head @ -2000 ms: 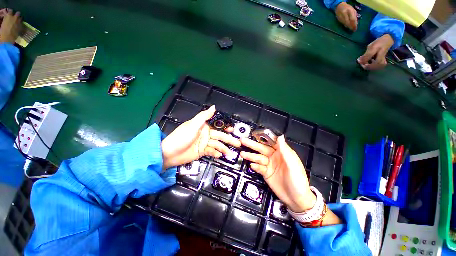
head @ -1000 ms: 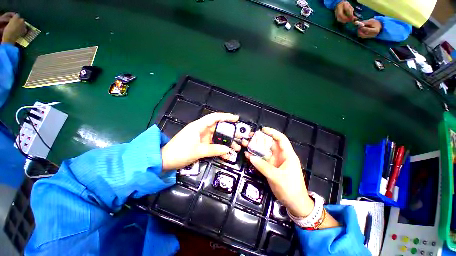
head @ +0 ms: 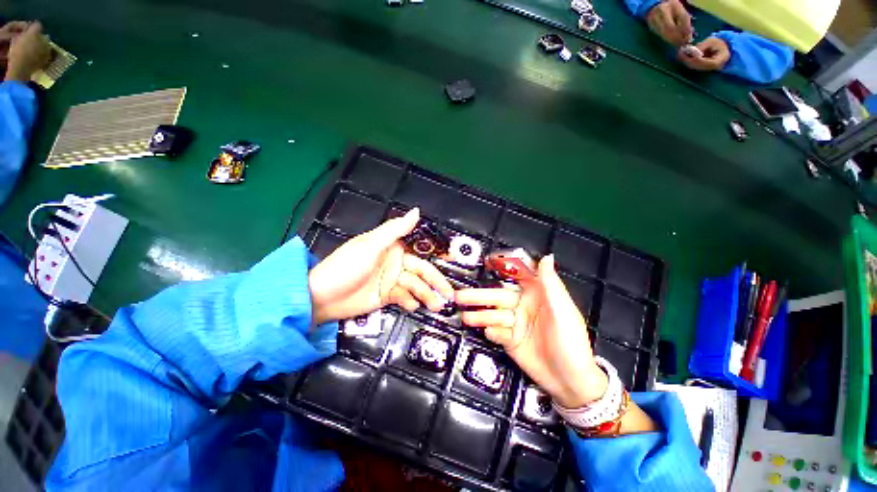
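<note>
A large black blister tray [head: 394,405] lies tilted under both my hands. My left hand [head: 370,271] is palm up with curled fingers. A dark square unit with a ring mark [head: 423,246] shows between its thumb and fingers and appears held there. My right hand [head: 540,322] is palm up and holds a unit with a reddish glossy face [head: 510,264] between thumb and fingers. A white square unit with a dark central circle [head: 464,251] sits beyond my fingertips. Several more units [head: 430,349] lie in pockets nearer me. My fingers hide some pockets.
A power strip [head: 82,252], ribbed sheet [head: 115,127] and foil packet [head: 229,165] are at left. A dark block [head: 460,91] lies beyond the tray. A blue pen bin [head: 715,332], button panel [head: 793,423] and green basket [head: 859,356] are at right. Coworkers' hands [head: 707,54] work across the bench.
Both hands have turned from facing inward to palms up, tilting their units. The right unit's visible face was pale and is now reddish. The dark block across the bench has shifted slightly right.
</note>
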